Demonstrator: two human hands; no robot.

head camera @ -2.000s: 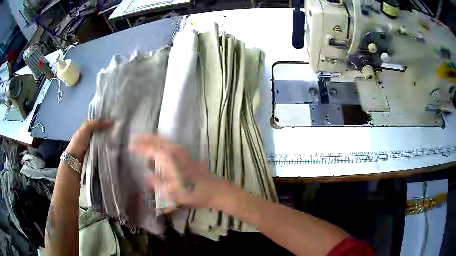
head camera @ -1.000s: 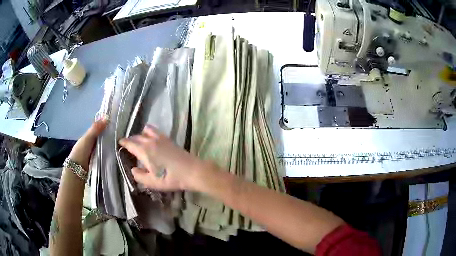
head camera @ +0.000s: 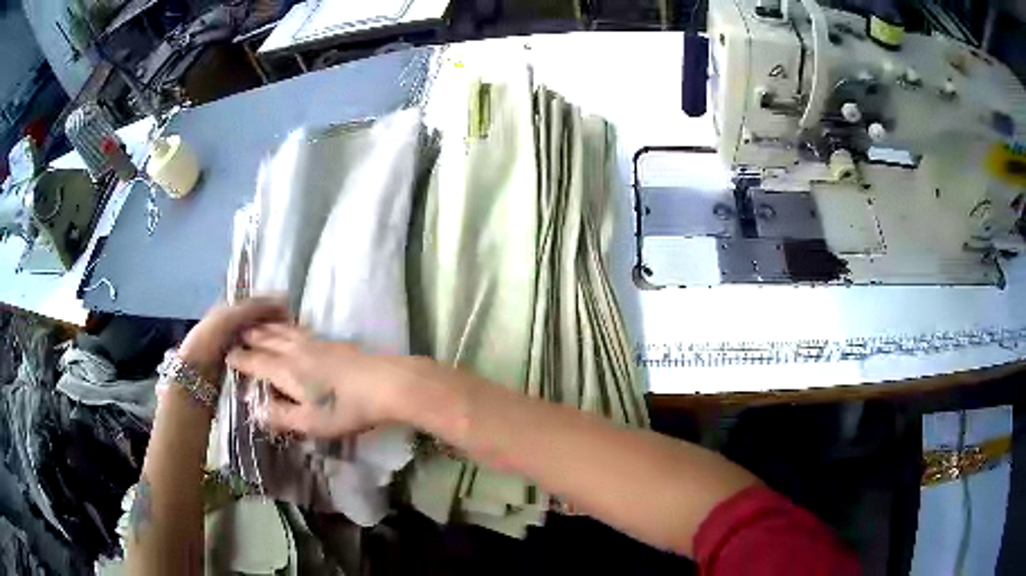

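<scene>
A stack of grey garment panels lies on the left part of the table, its left edge fanned. My left hand is at the stack's left edge; its fingers are partly hidden and I cannot tell its grip. My right hand lies across the grey panels with its fingertips at the left hand, slightly blurred; its grip is unclear. Sage panels lie directly right of the grey ones, with several folded edges fanned toward the machine and a small yellow-green mark near the top.
The cream sewing machine stands at the right, above its metal plates. A printed rule runs along the front edge. A cream thread cone stands at the left. A white taped board is lower right; dark cloth piles are lower left.
The grey panels were leafed through; a pale grey panel now lies flat toward the sage ones. My right hand has moved left and down, against my left hand.
</scene>
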